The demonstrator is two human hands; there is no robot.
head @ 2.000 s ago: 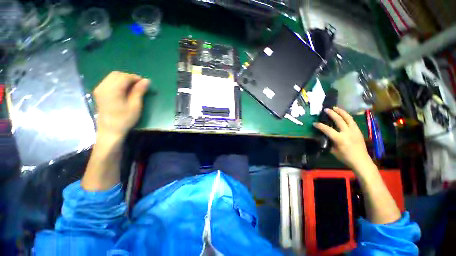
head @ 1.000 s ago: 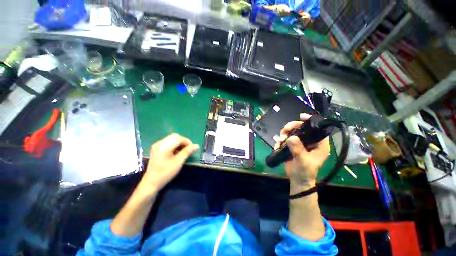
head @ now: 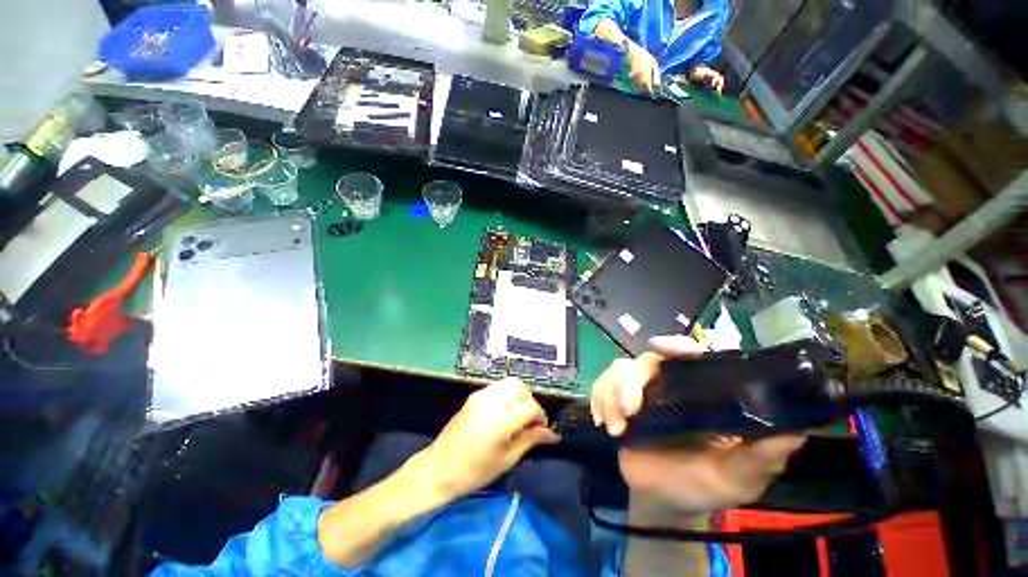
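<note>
My right hand (head: 699, 451) holds a thick black handheld tool (head: 733, 394) with a black cord, lying sideways in front of my chest. My left hand (head: 490, 434) is closed near the tool's left tip; whether the fingers pinch something is hidden. The open tablet chassis (head: 521, 310) lies on the green mat just beyond my hands, its white battery showing. The black back cover (head: 648, 286) with small white stickers lies tilted to its right.
A silver-grey panel in clear plastic (head: 237, 310) lies left, beside an orange-red hand tool (head: 107, 313). Small clear cups (head: 361, 194) stand behind. Stacked black tablets (head: 620, 141) are at the back. A red-orange frame (head: 778, 555) is below right. Another person's hands (head: 645, 70) show at the far back.
My right hand has picked up the black tool and now holds it sideways nearer the body. My left hand has moved right, from the chassis's left side to the tool's tip.
</note>
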